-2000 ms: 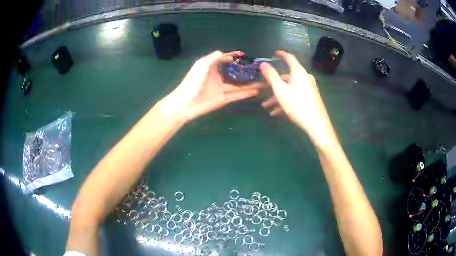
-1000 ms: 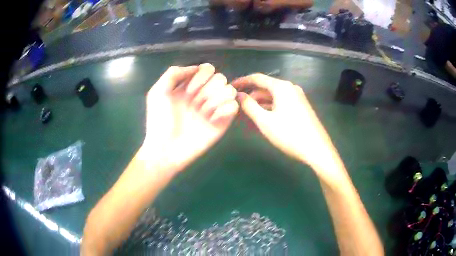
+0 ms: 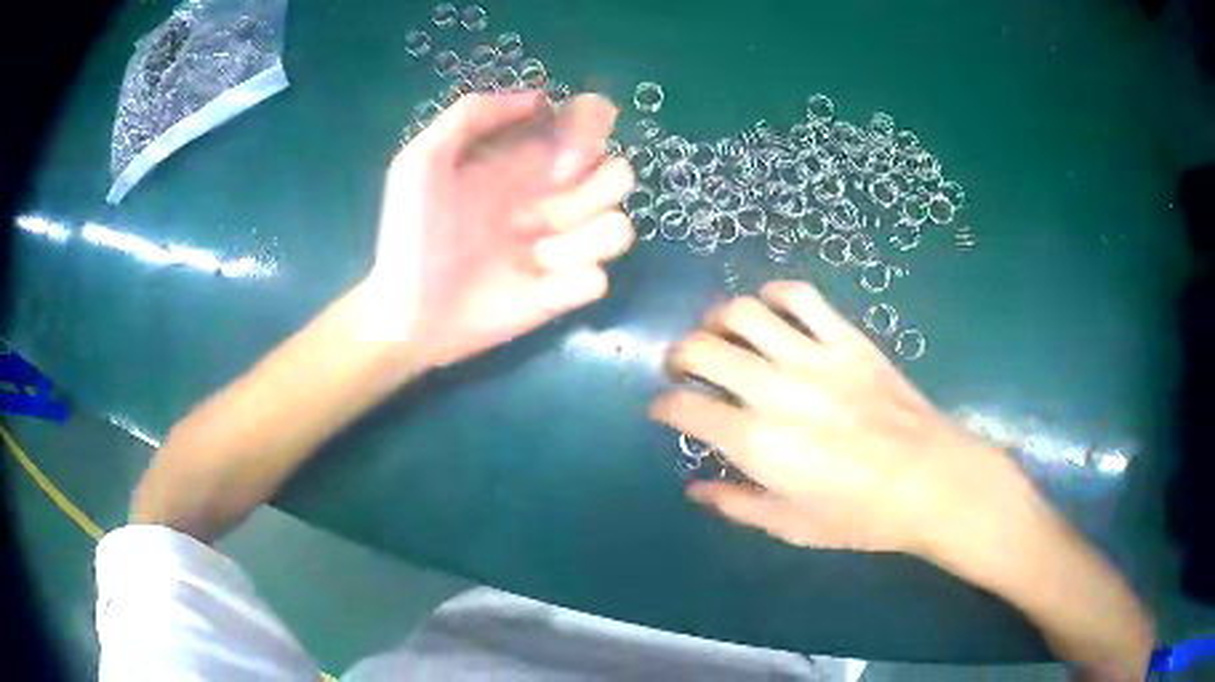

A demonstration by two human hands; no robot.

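Many small silver coil springs [image 3: 800, 180] lie loose on the green work surface, in a wide spread beyond my hands. My left hand [image 3: 506, 227] is raised in front of the left part of the spread, its fingers curled; whether it holds anything is hidden. My right hand [image 3: 800, 413] is low over the surface near the front edge, palm down, fingers bent and spread. A few springs [image 3: 693, 450] show under and between its fingers; I cannot tell if it grips any.
A clear plastic bag with silvery contents [image 3: 200, 80] lies at the upper left. The green work surface's [image 3: 600, 546] curved front edge runs below my hands, with white clothing beneath it. A blue item [image 3: 27, 389] and a yellow cord [image 3: 47, 473] are at the left edge.
The view has tilted down; the belt and black housings have left the picture. My hands have parted, and the right has moved down and nearer to me. The round unit seen earlier no longer shows.
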